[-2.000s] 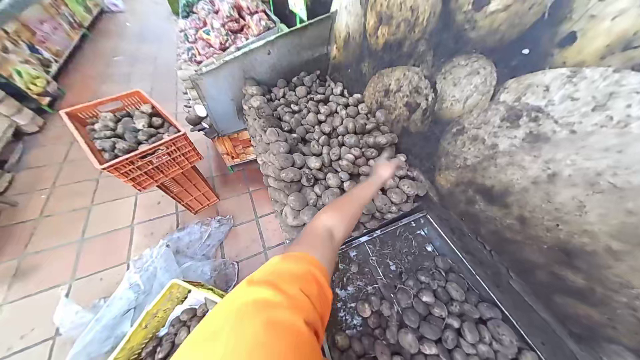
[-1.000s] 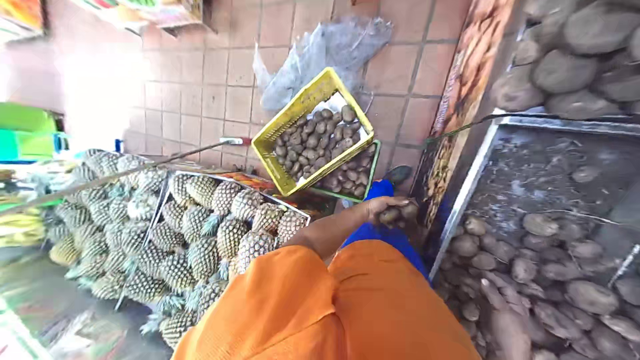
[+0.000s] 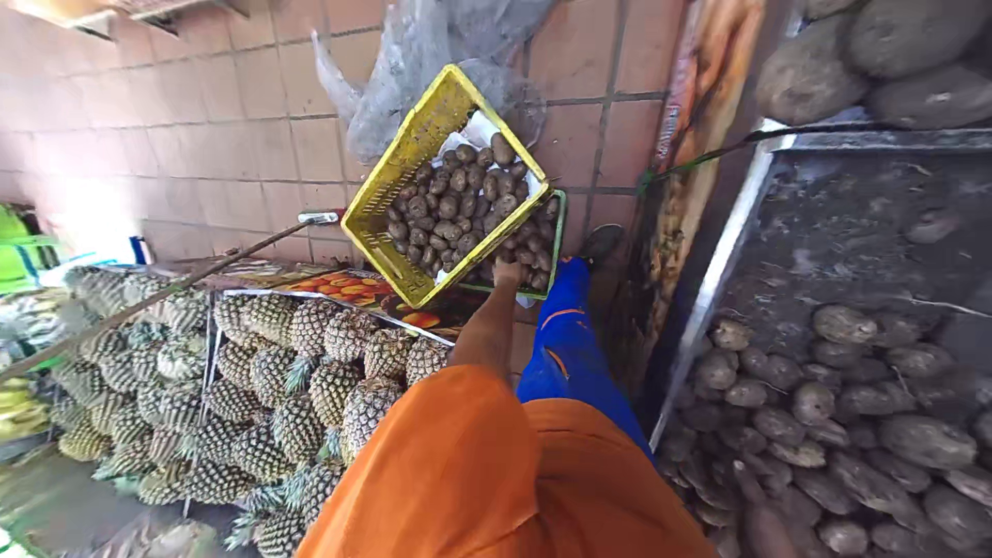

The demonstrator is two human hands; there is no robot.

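Note:
My left hand (image 3: 508, 273) reaches down to the potatoes (image 3: 528, 248) in a green crate (image 3: 559, 232), close by the rim of a yellow plastic crate (image 3: 370, 203). Its fingertips are hard to make out, so its hold is unclear. The tilted yellow crate overlaps the green one and contains brown potatoes (image 3: 449, 205) on white lining. At lower right, my right hand (image 3: 763, 515), dim and partly cut off, lies against dirt-covered potatoes (image 3: 814, 403) in a metal-edged display bin (image 3: 725, 271). Whether it grips one cannot be told.
Pineapples (image 3: 271, 380) fill a display at left, with a long pole (image 3: 155, 294) crossing above them. Crumpled clear plastic (image 3: 434, 46) lies on the tiled floor (image 3: 232, 147) beyond the crates. My shoe (image 3: 603, 242) is beside the green crate. Larger tubers (image 3: 922, 54) occupy the upper right.
The view has swung from the large potato pile to the crates. My left hand, holding potatoes near my leg one second ago, has moved to the green crate.

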